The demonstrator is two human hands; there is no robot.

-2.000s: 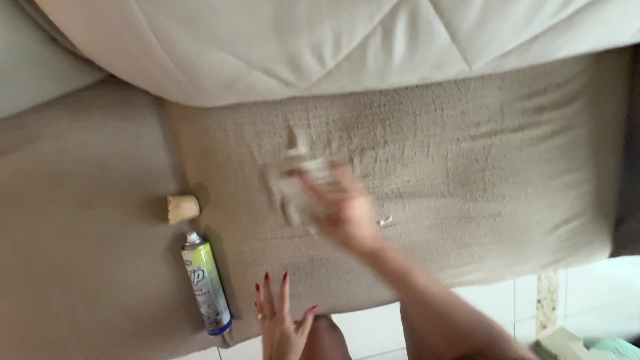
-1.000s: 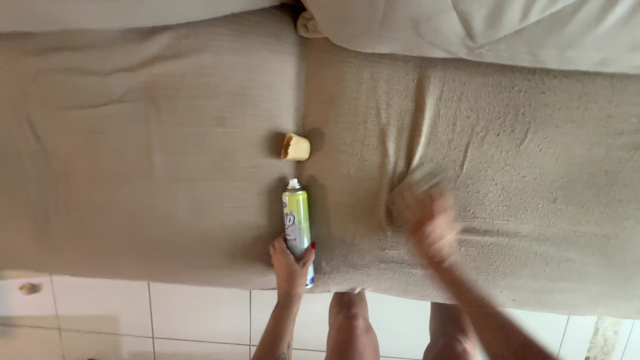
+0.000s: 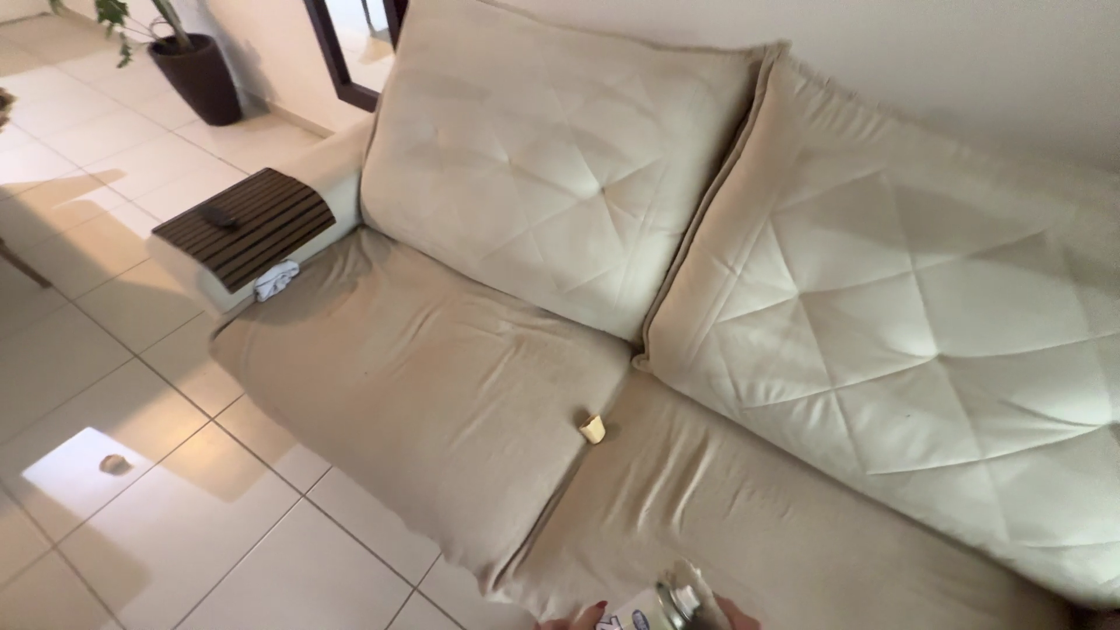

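Note:
At the bottom edge, my left hand (image 3: 573, 618) is partly in view, its fingers with red nails on an aerosol can (image 3: 643, 611) that has a white nozzle. My right hand (image 3: 737, 614) shows only in part, just right of the can, beside a pale, crumpled thing (image 3: 691, 579) that looks like a cloth. Whether its fingers close on the cloth or the can is hidden. On the beige sofa seat (image 3: 420, 385), near the seam between the two cushions, lies a small cream-coloured cap (image 3: 592, 429).
Quilted back cushions (image 3: 560, 157) rise behind the seat. The left armrest carries a slatted dark tray (image 3: 245, 227) with a dark object on it; a white cloth (image 3: 276, 280) lies beside it. A potted plant (image 3: 197, 79) stands on the tiled floor (image 3: 332, 516).
The can, which stood or lay on the seat near the cap, is now up in my left hand at the bottom edge. The right hand has left the seat fabric. The view has swung widely left.

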